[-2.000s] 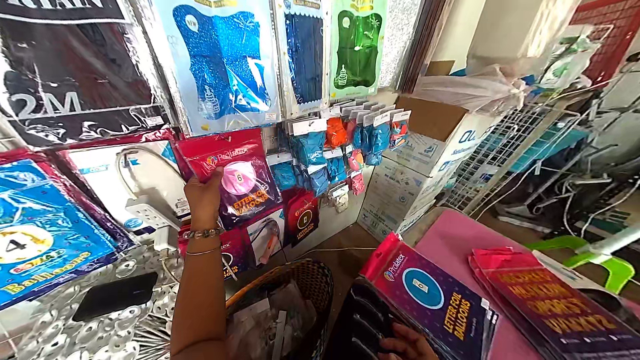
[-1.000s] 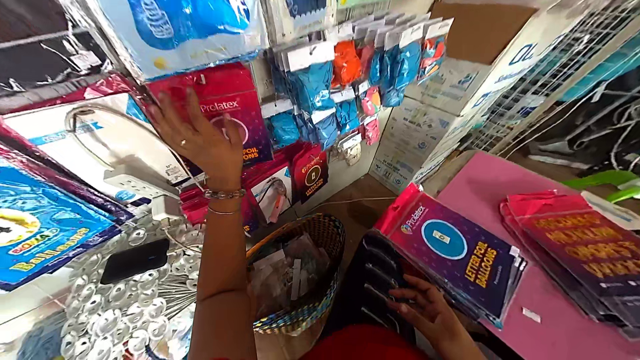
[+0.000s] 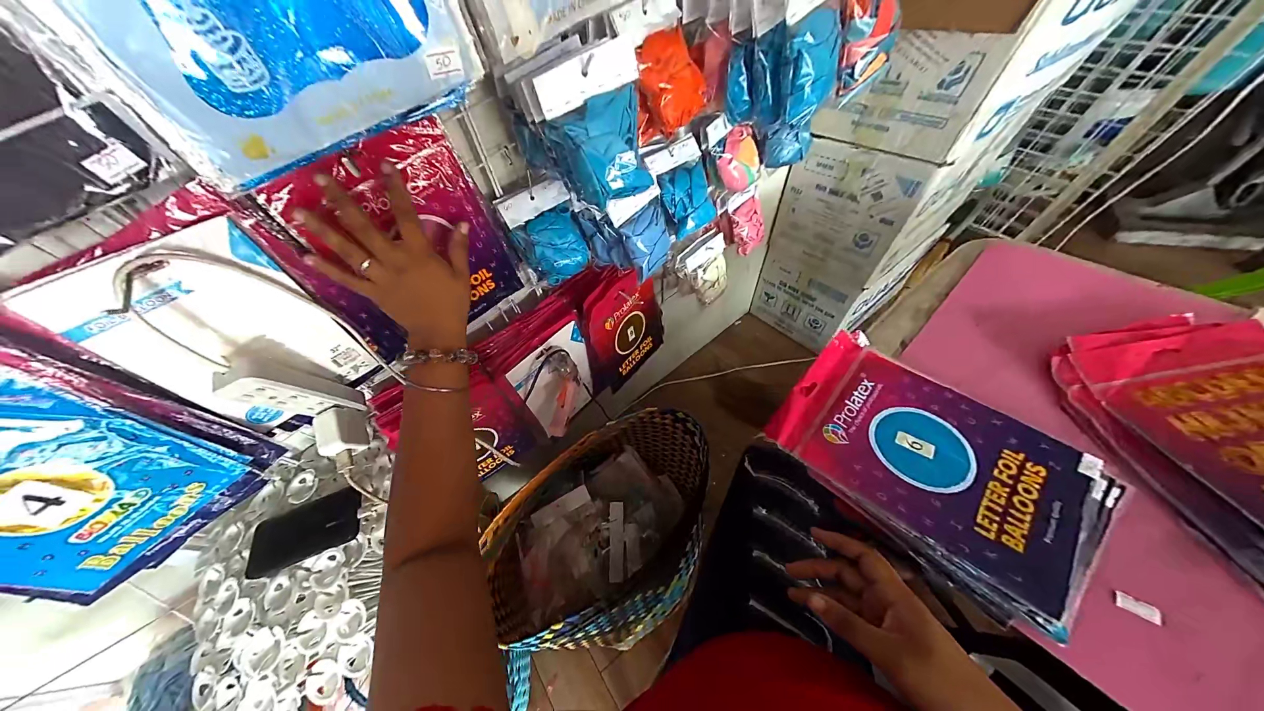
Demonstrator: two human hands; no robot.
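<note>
My left hand (image 3: 400, 262), with a ring and bracelets at the wrist, lies spread on a hanging red and purple foil balloon packet (image 3: 494, 212) on the wall rack. Nothing is gripped between its fingers. My right hand (image 3: 869, 602) rests with fingers apart over the dark striped cloth (image 3: 765, 533) at my lap. Beside it, a stack of letter foil balloon packets (image 3: 918, 444) lies partly on a pink surface (image 3: 1007, 296). More red packets (image 3: 1185, 395) lie at the right. Small packs of blue balloons (image 3: 602, 148) hang right of my left hand.
A woven basket (image 3: 681, 454) holding plastic wrappers stands on the floor between my arms. A black phone (image 3: 304, 533) lies at the left near a white power strip (image 3: 286, 390). Stacked cardboard boxes (image 3: 839, 217) and a white wire grid (image 3: 1116, 109) stand behind.
My left hand held the hanging packet's top edge two seconds ago; its fingers have since spread flat over the packet. The view has moved nearer the rack.
</note>
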